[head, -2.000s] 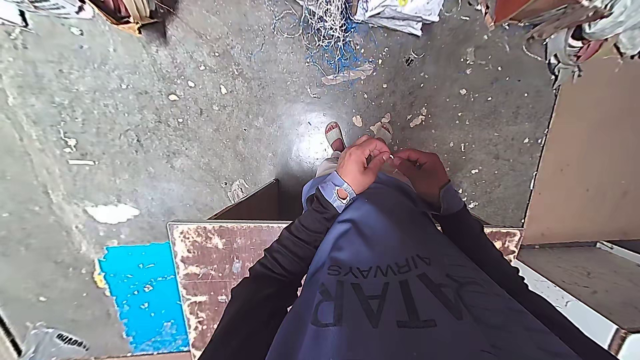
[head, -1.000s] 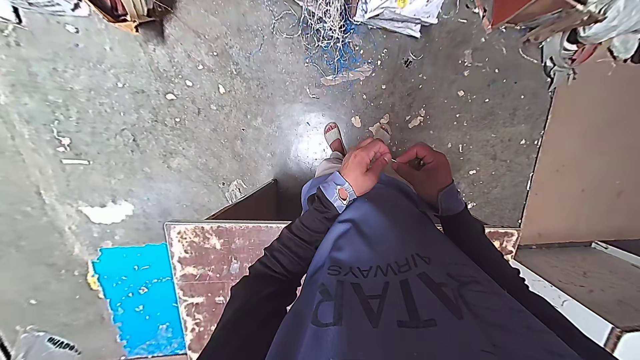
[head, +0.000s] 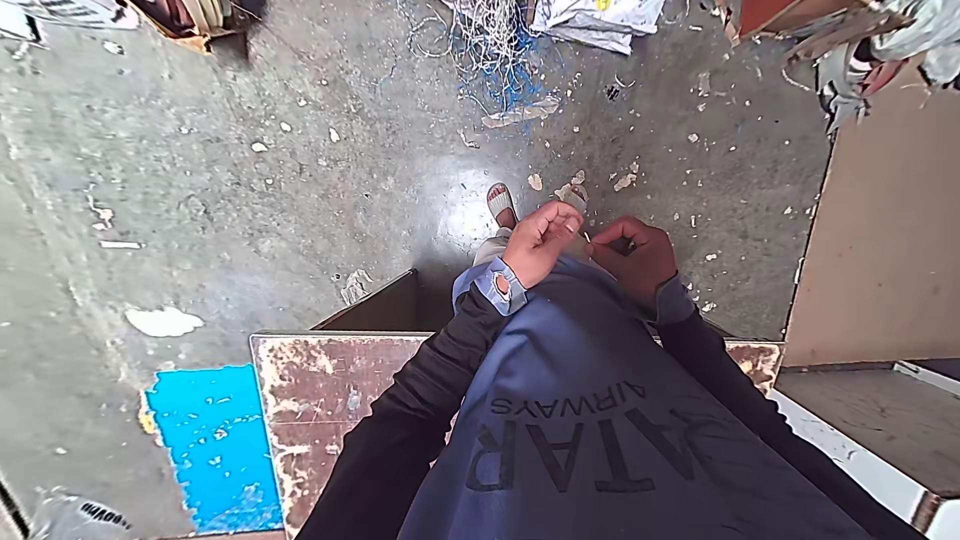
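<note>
My left hand (head: pixel 541 241) is raised in front of my waist, its fingers curled with the thumb against them. Close to its right, my right hand (head: pixel 636 251) pinches a small, thin pale piece (head: pixel 587 237) between thumb and forefinger; what it is cannot be made out. A narrow gap separates the hands. Whether anything lies inside the left fingers is hidden. Both hands are above the hem of a dark blue garment (head: pixel 585 360) that bears lettering, and over my sandalled feet (head: pixel 501 201).
A worn brown board or tabletop (head: pixel 322 405) lies beneath my arms, beside a blue patch (head: pixel 217 450) on the floor. Tangled strings (head: pixel 491 45) and white sacks (head: pixel 596 21) lie ahead. A brown panel (head: pixel 885 225) stands right, with cloth scraps (head: pixel 851 75) above it.
My hands have moved slightly apart from one another. The pale piece stays at my right fingertips.
</note>
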